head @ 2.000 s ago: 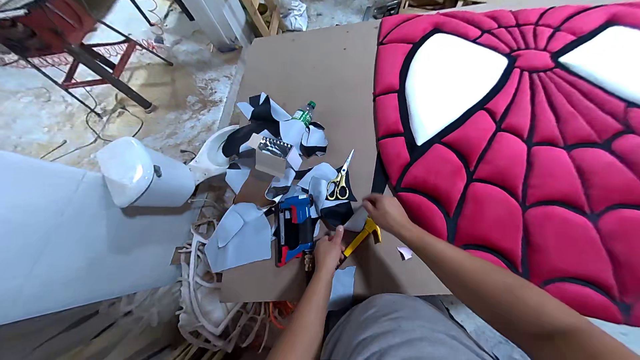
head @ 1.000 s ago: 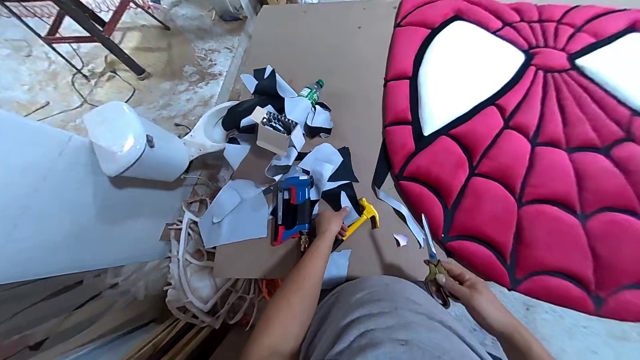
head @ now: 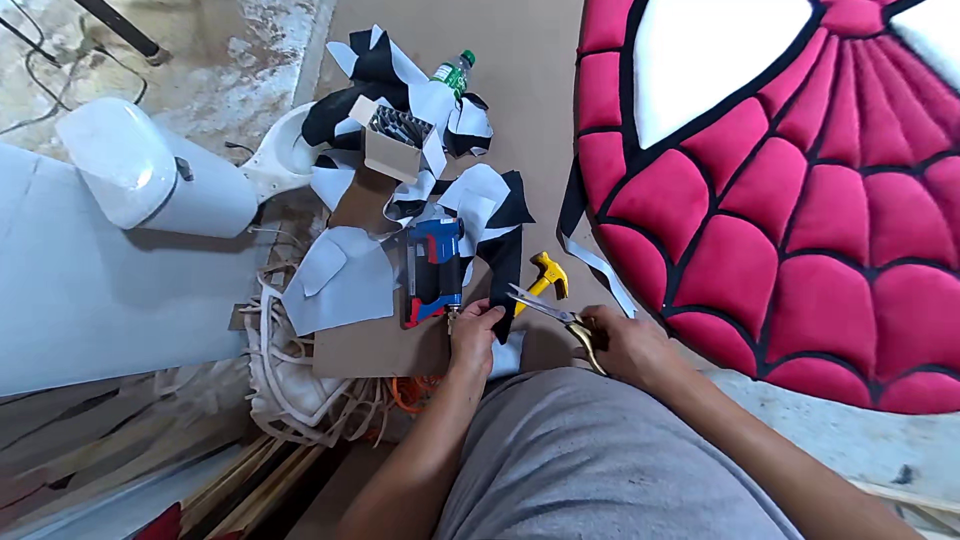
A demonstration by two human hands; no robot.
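My left hand (head: 477, 330) pinches the lower end of a black fabric strip (head: 505, 266), close to the air hose fitting. In my right hand (head: 619, 341) are gold-handled scissors (head: 581, 330), their blades pointing left at the strip with the tips a little apart. A yellow claw hammer (head: 551, 274) lies just beyond the blades, its handle partly hidden. Left of the strip rests a blue and red pneumatic stapler (head: 439, 262). Black and white fabric scraps (head: 480, 191) are spread around it. On the right is a large padded red panel (head: 757, 240) with black web lines and white eye shapes.
An open box of staples (head: 394, 146) and a green-capped bottle (head: 455, 71) stand among the scraps. A white plastic bin-like object (head: 157, 176) is at the left. A narrow strip (head: 600, 266) lies beside the red panel. An orange hose (head: 409, 394) hangs at the board's near edge.
My right hand has picked up the scissors, which lay among the scraps, and brought them over to the black strip. My left hand now holds that strip's end.
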